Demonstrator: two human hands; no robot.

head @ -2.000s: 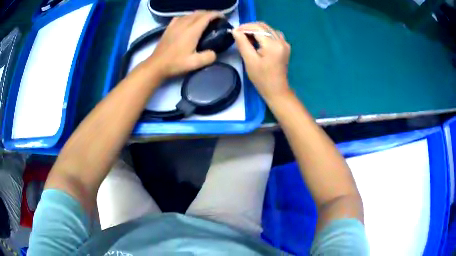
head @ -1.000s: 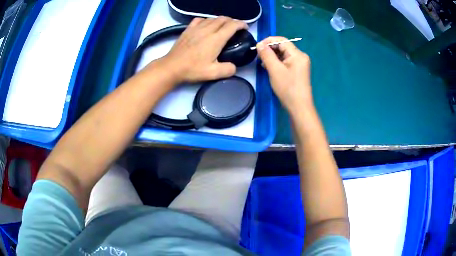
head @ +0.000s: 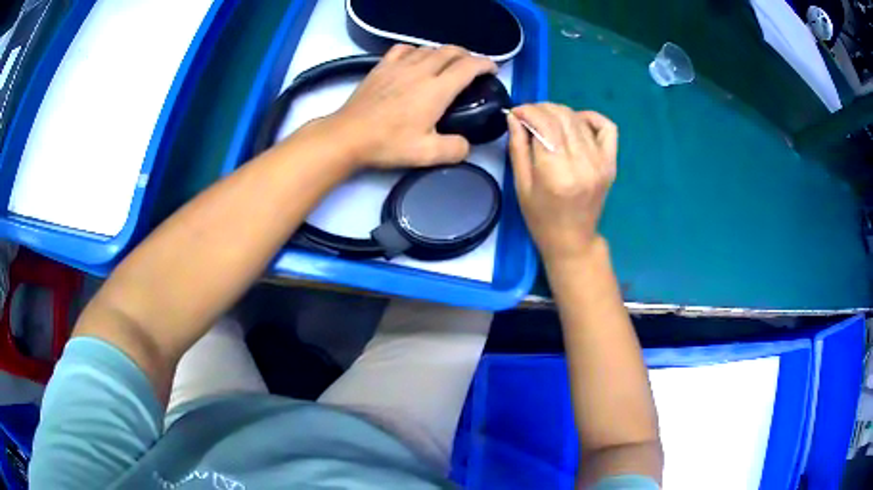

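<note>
Black headphones [head: 445,210] lie in a blue work tray [head: 402,279] lined with a white sheet, their headband curving to the left. My left hand [head: 407,110] is on the far earcup [head: 479,110], fingers over its top and thumb on its near side. The near earcup lies flat, its smooth disc up. My right hand [head: 567,163] pinches a thin white stick [head: 532,130] between thumb and fingers; its tip is at the right edge of the far earcup. A black oblong case with a silver rim [head: 436,21] lies at the tray's far end.
A small clear cup [head: 672,65] is on the green bench [head: 708,191] at far right. A white-lined blue tray [head: 100,115] is at left. A blue bin [head: 713,412] with a white sheet is below the bench edge at right. A red stool [head: 43,316] is at lower left.
The view has shifted, so the tray sits further right and lower. The stick in my right hand has swung from pointing out to the right to slanting down right. My left hand still holds the far earcup.
</note>
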